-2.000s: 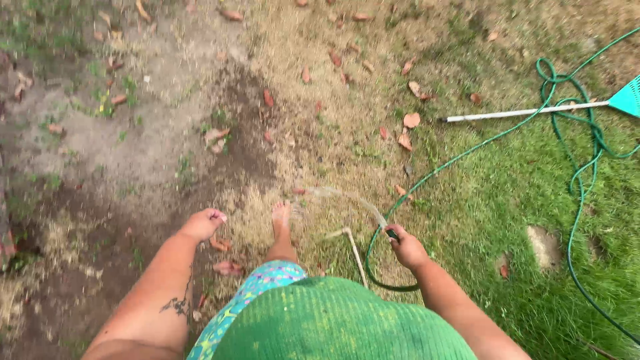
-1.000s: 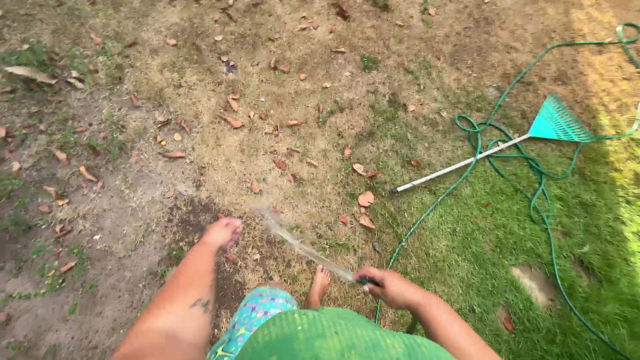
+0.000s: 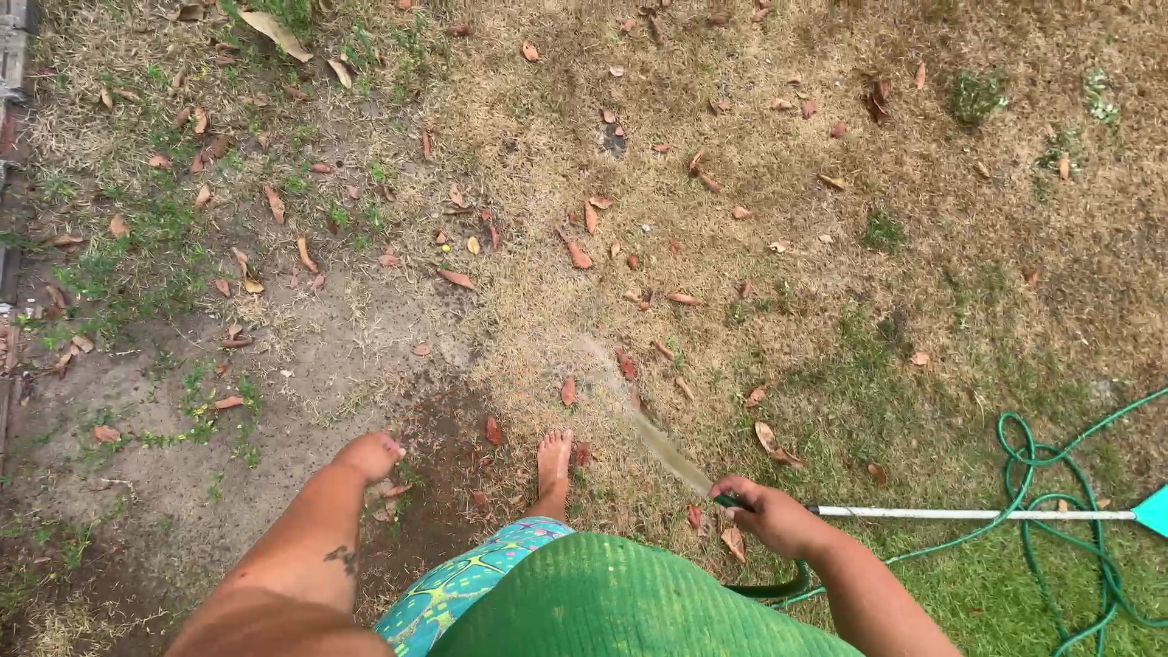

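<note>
My right hand [image 3: 766,516] grips the end of a green garden hose [image 3: 727,500], with its thumb near the opening. A fan of water [image 3: 671,456] sprays out forward and to the left onto dry grass ahead of my bare foot [image 3: 554,461]. My left hand [image 3: 370,456] hangs over bare soil at the left, its fingers curled; whether it holds anything cannot be told. From my right hand the hose runs down beside my green top, then off to the right in loose loops.
A leaf rake's pale handle [image 3: 912,513] lies on the grass at the right, under the hose loops [image 3: 1027,456], its turquoise head [image 3: 1157,511] cut by the frame edge. Dry leaves [image 3: 575,251] are scattered about. Brick or stone edging [image 3: 11,173] runs along the far left.
Water keeps flowing from the hose in my right hand and now lands farther forward of my foot than two seconds ago. The view has shifted, putting the rake's head at the right edge.
</note>
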